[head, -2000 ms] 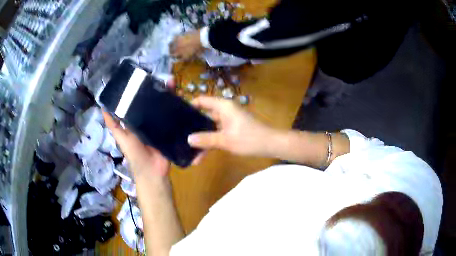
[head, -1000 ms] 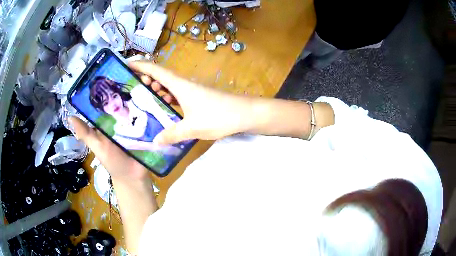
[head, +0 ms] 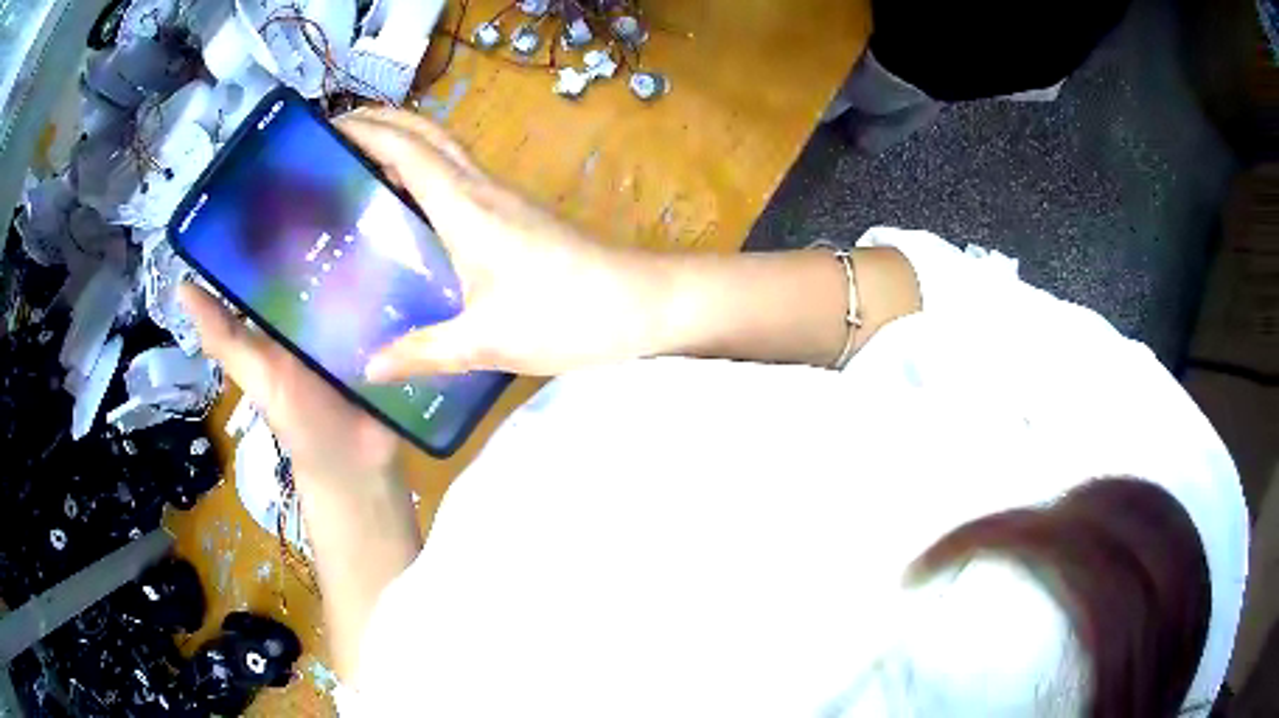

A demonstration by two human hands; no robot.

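Note:
A large black-edged smartphone [head: 316, 246] is held at a slant over the bench, screen up. The screen is lit, with a blurred blue and purple picture and small white marks like a keypad. My left hand [head: 316, 407] holds it from below and along its lower left edge. My right hand [head: 526, 288], with a bracelet at the wrist, holds its right side. The right thumb lies over the lower screen, and the fingers are at the upper right edge, partly hidden behind the phone.
White housings [head: 161, 154] with wires are heaped at the left. Black camera heads [head: 176, 596] lie in a dark heap at lower left, crossed by a grey bar. Small silver discs [head: 575, 42] with wires lie on the yellow-orange bench [head: 701, 133]. A dark-clothed person [head: 996, 42] is at the top.
The phone screen went from dark to a portrait wallpaper, then to a blurred view with white marks. The other person's arm has left the view. Phone and hands sit further up and left.

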